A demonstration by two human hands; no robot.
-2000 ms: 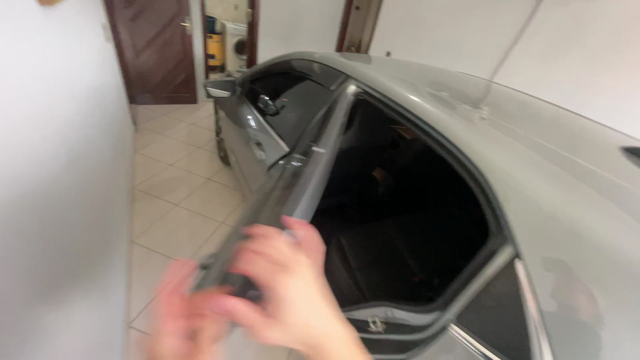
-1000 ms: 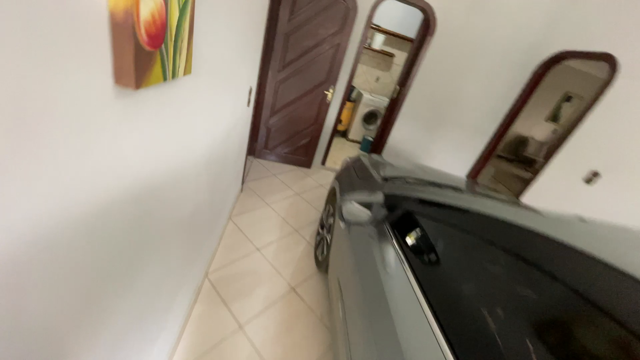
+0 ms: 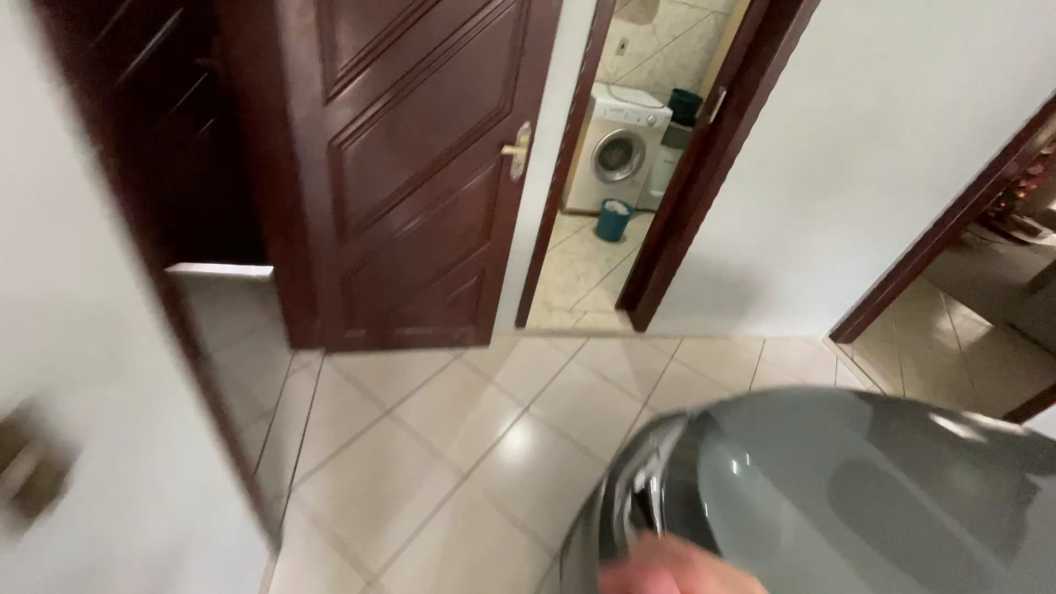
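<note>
One hand shows, blurred, at the bottom edge right of centre; it seems to be my right hand (image 3: 676,569). It is over or beside the front corner of a grey car, near the headlight (image 3: 648,495); whether it touches the car cannot be told, and its fingers are too blurred to read. The car's glossy hood (image 3: 833,495) fills the lower right. My left hand is out of view.
A dark wooden door (image 3: 412,181) with a metal handle stands ahead. Right of it, a doorway shows a washing machine (image 3: 619,153) and a teal bin (image 3: 613,220). Another doorway is at the far right. A white wall (image 3: 99,371) runs along the left, beside the tiled floor (image 3: 396,462).
The view has moved forward along the car, from the rear side window to the front corner. Two seconds ago both hands were at the car's door frame; now only one is visible.
</note>
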